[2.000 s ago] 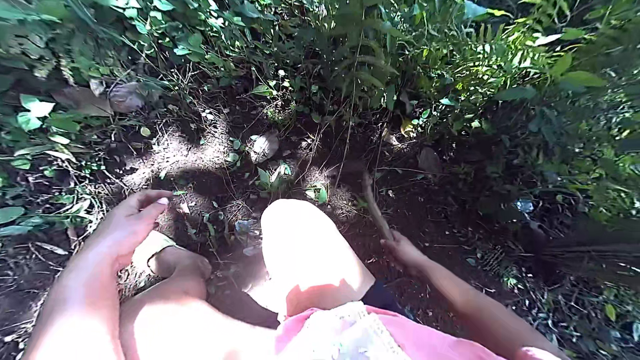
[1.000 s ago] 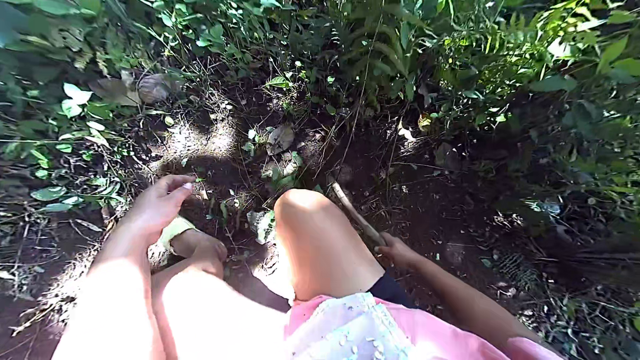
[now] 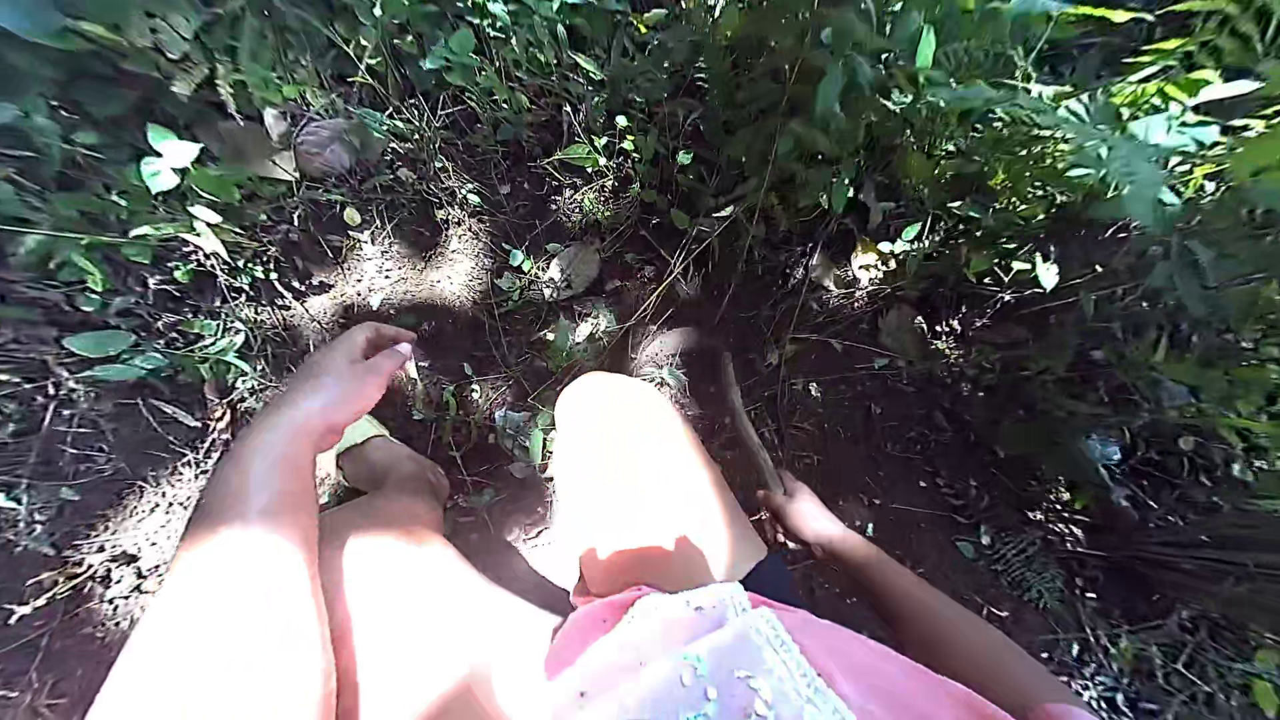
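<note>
My right hand [image 3: 803,512] is closed around the lower end of a curved wooden stick or handle [image 3: 745,420], which points up and away beside my raised knee. Whether its far end bears a blade is hidden in shadow. My left hand [image 3: 365,375] hovers over the soil at the left, above my foot in a yellow-green shoe [image 3: 358,435]. Its fingers are bent, with thumb and forefinger close together; something small and pale shows by the fingertips, and I cannot tell if it is held.
Dark soil with sunlit patches [image 3: 400,275] lies ahead. A dry leaf [image 3: 573,270] rests on it, and a larger brown leaf or stone [image 3: 325,148] lies at the upper left. Dense weeds [image 3: 600,150] and ferns [image 3: 1025,570] grow around. A pale scrap [image 3: 513,425] sits near my knee.
The stick's far end, which leaned further left one second ago, now points more directly away from me. My left hand stays over the soil at the left.
</note>
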